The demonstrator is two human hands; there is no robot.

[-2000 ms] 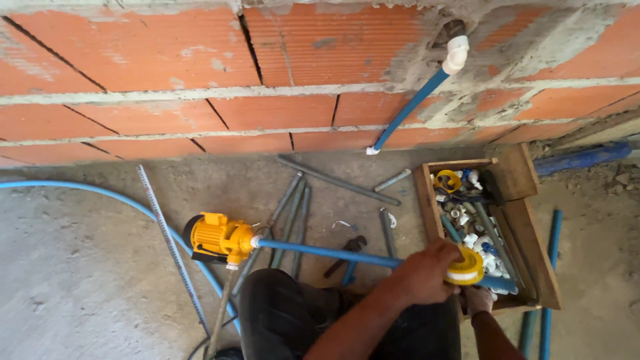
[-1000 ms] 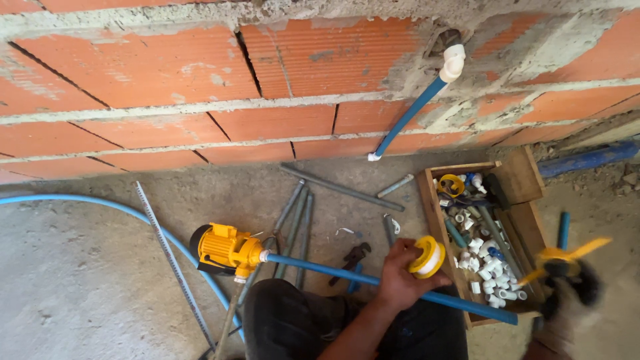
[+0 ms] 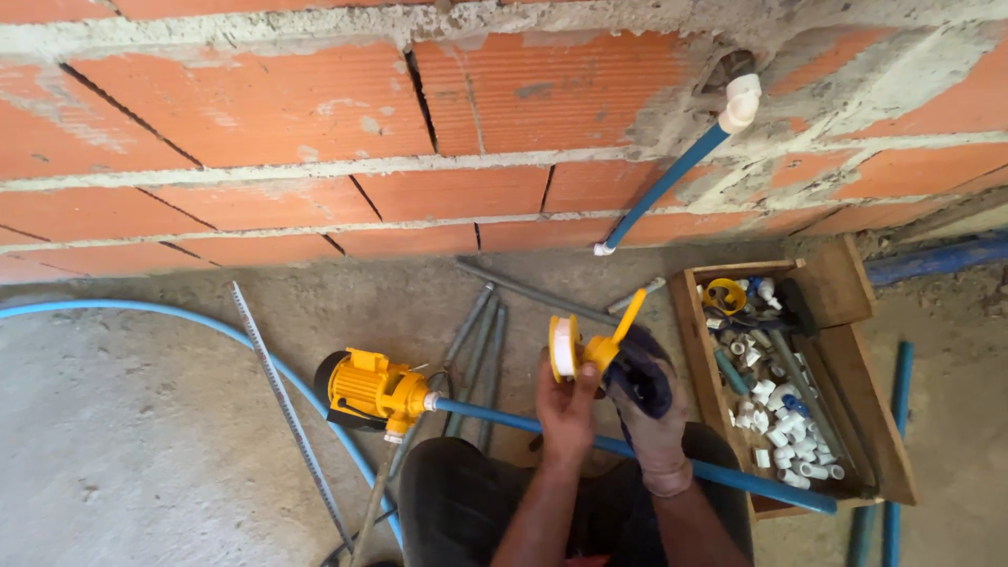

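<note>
My left hand, bare, holds a yellow spool of white thread seal tape upright. My right hand, in a grey and dark blue glove, is beside it and grips a yellow part with a long narrow handle. That part's near end meets the left fingertips; its exact kind is unclear. Below the hands, a blue pipe runs across my legs from the white fitting of a yellow electric water pump on the floor at left.
A wooden box with white pipe fittings stands at right, blue pipes beside it. Grey pipes lie ahead. A blue pipe with a white elbow hangs from the brick wall. At left are a hacksaw blade-like strip and blue hose.
My gloved right hand has come from beside the box to my left hand, bringing the yellow handled part. The tape spool, earlier near the box, has moved left with my left hand.
</note>
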